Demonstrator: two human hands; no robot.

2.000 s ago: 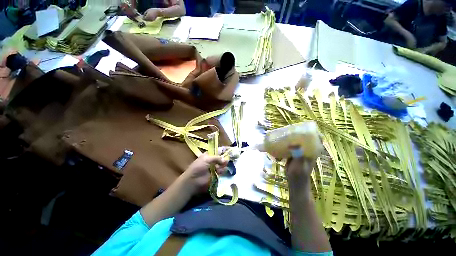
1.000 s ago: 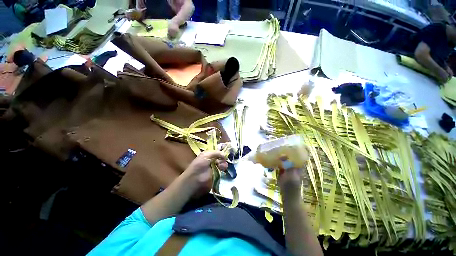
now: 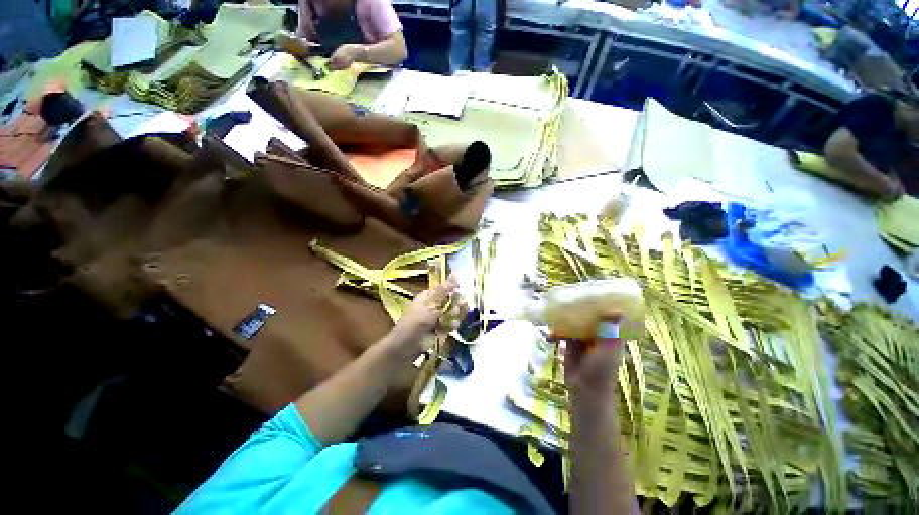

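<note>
My left hand [image 3: 435, 310] is closed on a yellow strip, whose end stands up above the fingers and whose tail hangs below. My right hand [image 3: 593, 354] holds a translucent glue bottle [image 3: 595, 305] on its side, its nozzle pointing left toward my left hand, with a gap between them. Loose yellow strips [image 3: 388, 274] lie on the brown sheet [image 3: 222, 256] just beyond my left hand. A criss-crossed strip pile [image 3: 695, 352] lies to the right, partly behind the bottle and my right hand.
A small bottle [image 3: 613, 209] stands behind the pile. A dark cloth [image 3: 697, 218] lies beside blue material [image 3: 756, 251]. Flat panels [image 3: 494, 136] are stacked at the back. A second pile [image 3: 877, 367] lies far right. People work across the table.
My left hand has moved slightly up, and the strip's hanging tail has shifted. The bottle moved left, then back slightly right. The head view has tilted up, showing more of the background.
</note>
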